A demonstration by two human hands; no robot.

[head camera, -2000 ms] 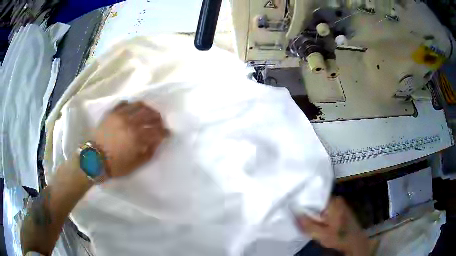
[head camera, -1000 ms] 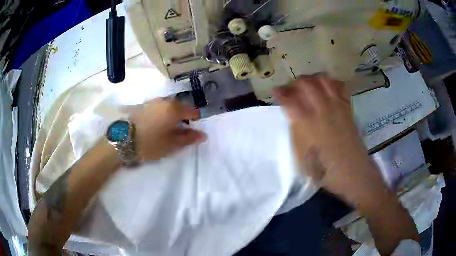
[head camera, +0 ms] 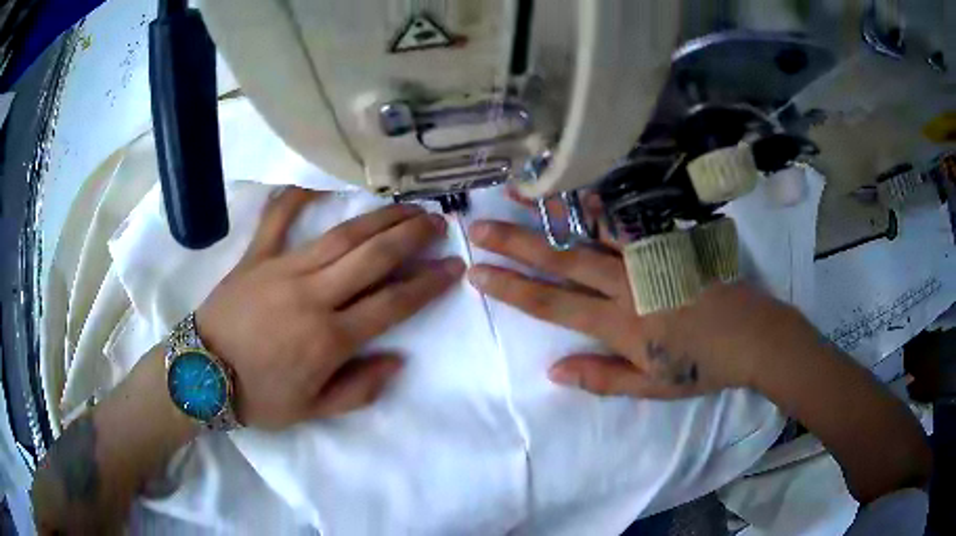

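Note:
A wide white fabric piece [head camera: 419, 450] lies under the sewing machine head [head camera: 419, 94]. A thin seam [head camera: 503, 356] runs down the cloth from the needle area between my hands. My left hand [head camera: 325, 304], with a watch on the wrist, lies on the cloth left of the seam, fingertips close to the needle area. My right hand [head camera: 618, 314] lies on the cloth right of the seam, partly behind the tension knobs [head camera: 663, 272]. Both hands press on the cloth with fingers spread a little. The presser foot [head camera: 451, 202] is small and mostly hidden under the head.
A black rod [head camera: 189, 136] hangs left of the machine head. Cream cloth folds [head camera: 79, 283] lie at the left by the table edge. A printed ruler [head camera: 891, 314] is on the table at right. More white cloth [head camera: 797, 497] is at the lower right.
The view has moved closer to the machine head. The cloth, bunched at first, now lies flatter under the needle area. My right hand has moved from the lower right onto the cloth beside the seam.

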